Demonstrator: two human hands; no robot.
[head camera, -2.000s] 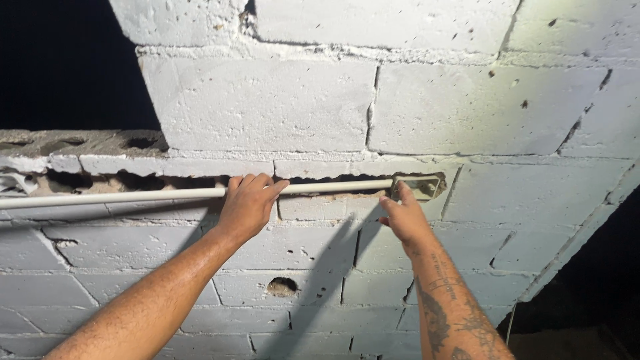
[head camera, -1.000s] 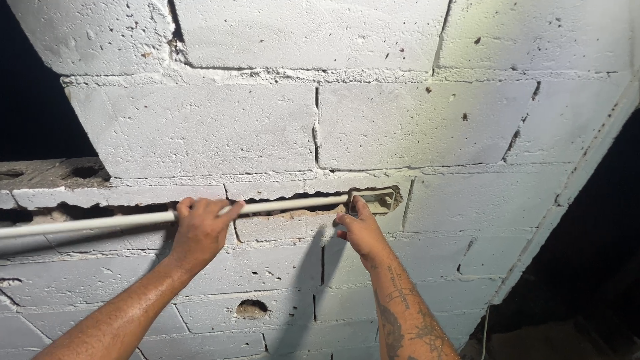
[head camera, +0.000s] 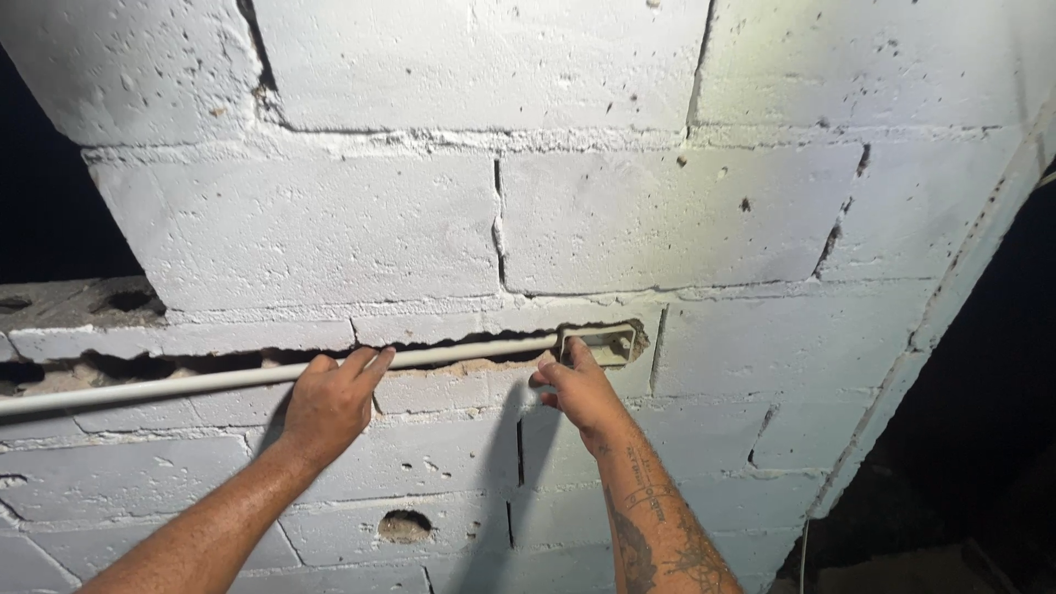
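Observation:
A long white plastic conduit pipe (head camera: 206, 380) runs along a rough slot chased into a white-painted block wall (head camera: 330, 223). Its right end meets a rectangular electrical back box (head camera: 612, 360), which sits in a cut-out in the wall. My left hand (head camera: 334, 400) grips the pipe from the front, fingers over its top. My right hand (head camera: 577, 384) is at the box's left side, with fingertips inside it near the pipe end; the thumb is below the pipe. Whether the pipe enters the box is hidden by my fingers.
Broken hollow block cells (head camera: 124, 301) show at the left beside a dark opening. A round hole (head camera: 404, 525) is in the wall below the slot. The wall's right edge (head camera: 907, 346) slants down, with a thin cable (head camera: 803, 557) hanging near its foot.
The view has shifted somewhat. Both hands stay at about the same places, my left on the pipe and my right at the box.

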